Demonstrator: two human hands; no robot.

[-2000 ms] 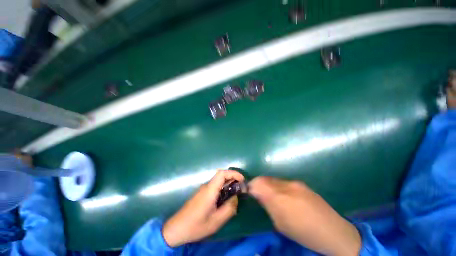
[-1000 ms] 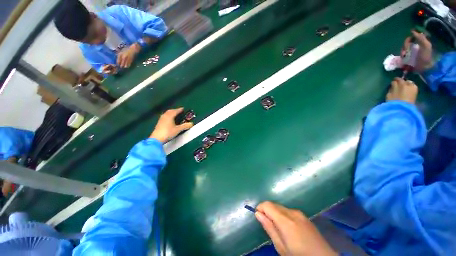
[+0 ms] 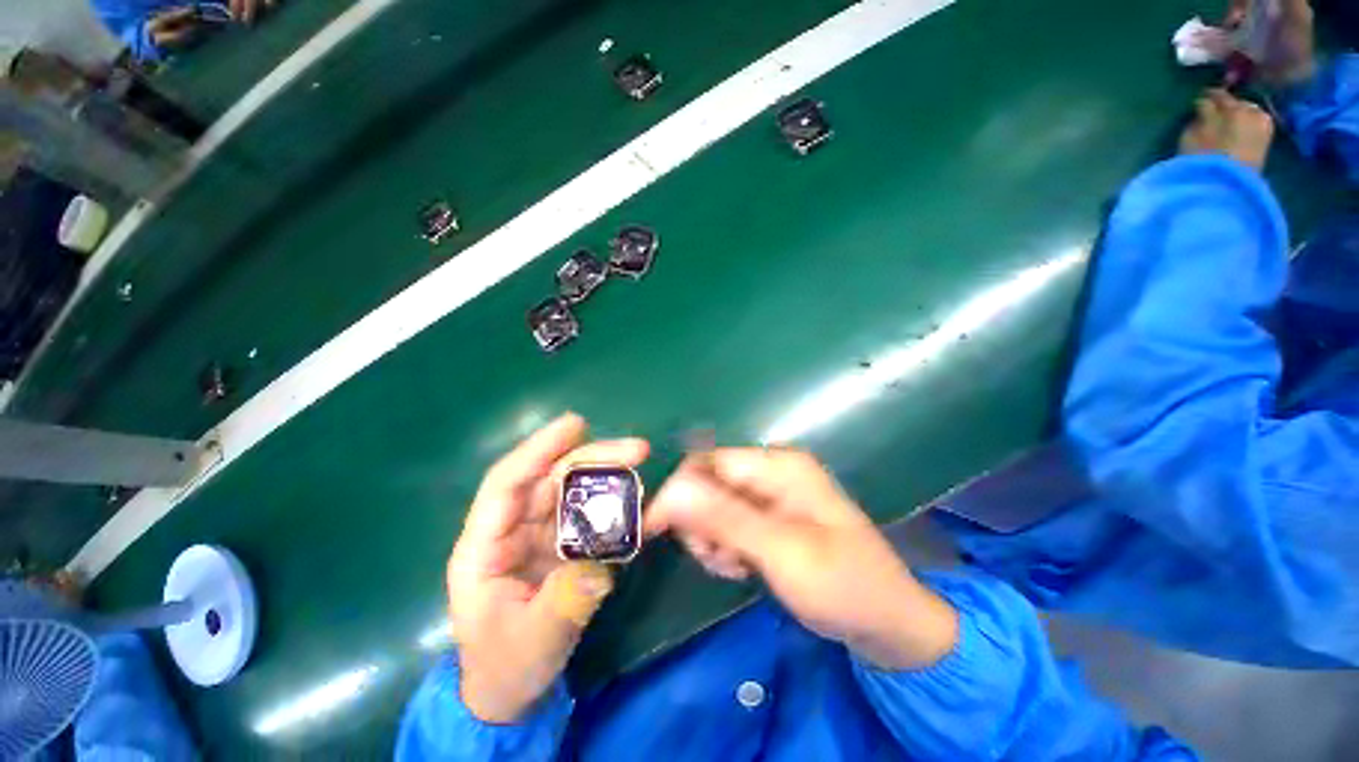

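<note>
My left hand (image 3: pixel 514 596) holds an unfinished watch unit (image 3: pixel 599 514) with its open side facing up. The unit is a rounded square with a shiny rim and dark and silvery parts inside. A yellow-tan finger cot (image 3: pixel 578 591) covers the left thumb below the unit. My right hand (image 3: pixel 790 543) is just right of the unit, fingers curled and blurred. A blurred grey end of the tweezers (image 3: pixel 698 441) shows above its fingers; the rest of the tool is hidden. Whether it touches the unit cannot be told.
Three loose units (image 3: pixel 581 274) lie clustered on the green worktop (image 3: pixel 894 298); another unit (image 3: pixel 803 127) lies farther right. A white rail (image 3: pixel 596 186) borders the conveyor belt (image 3: pixel 507 134), which carries spaced units. A fan (image 3: pixel 45 677) and white disc base (image 3: pixel 210 615) are at left, a neighbour's sleeve (image 3: pixel 1177 387) at right.
My left hand has come back from the belt and now holds a unit close in front of me. My right hand has moved up beside it. The view has shifted.
</note>
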